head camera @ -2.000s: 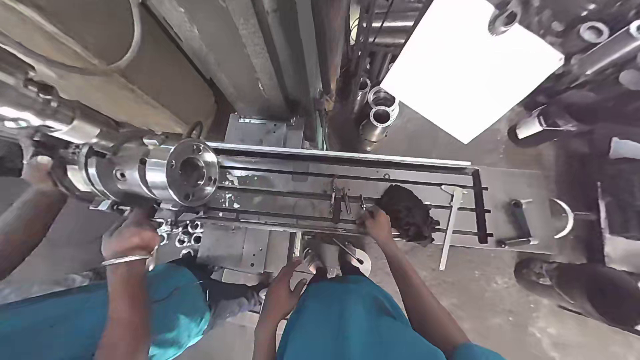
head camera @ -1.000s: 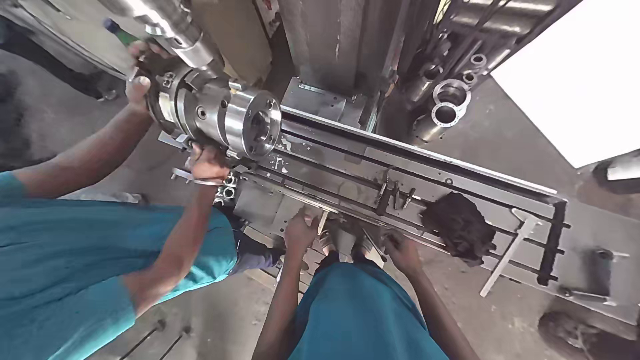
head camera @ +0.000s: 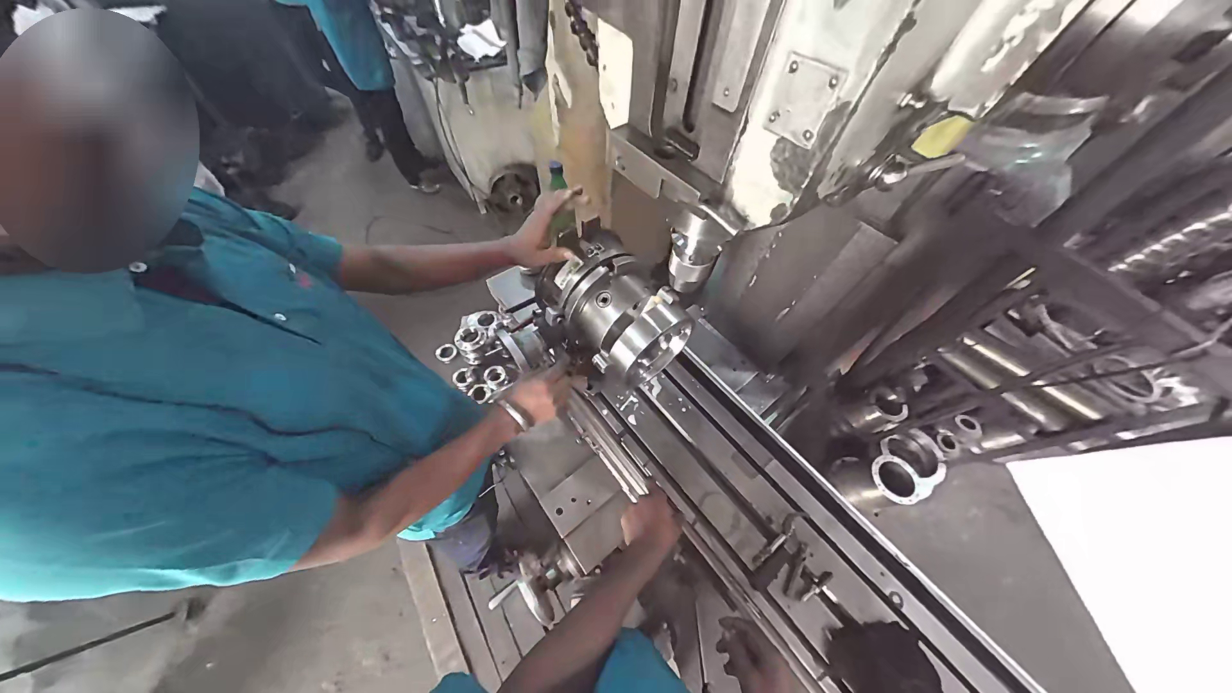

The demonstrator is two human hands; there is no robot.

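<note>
My left hand (head camera: pixel 652 523) is at the near edge of a long slotted machine table (head camera: pixel 712 510), beside the ends of thin metal strips; whether it grips anything is unclear. Lower right, my right hand (head camera: pixel 756 654) is by the same edge, fingers loosely bent, nothing visible in it. A steel flanged cylinder in a chuck (head camera: pixel 626 322) lies at the table's far end, under a machine spindle (head camera: pixel 695 250). Metal clamping pieces (head camera: pixel 794 558) and a dark rag (head camera: pixel 881 659) rest on the table right of my hands.
A co-worker in a teal shirt (head camera: pixel 192 404) stands at left, one hand on the chuck and the other below it. Metal rings (head camera: pixel 478 351) sit beside the chuck. Flanged tubes (head camera: pixel 900 472) stand beyond the table. A green bottle (head camera: pixel 558 192) is behind the chuck. Another person (head camera: pixel 351 58) stands farther back.
The view has swung strongly left toward the co-worker and the chuck. Two seconds ago my right hand was over the table by the rag; now it is at the near edge.
</note>
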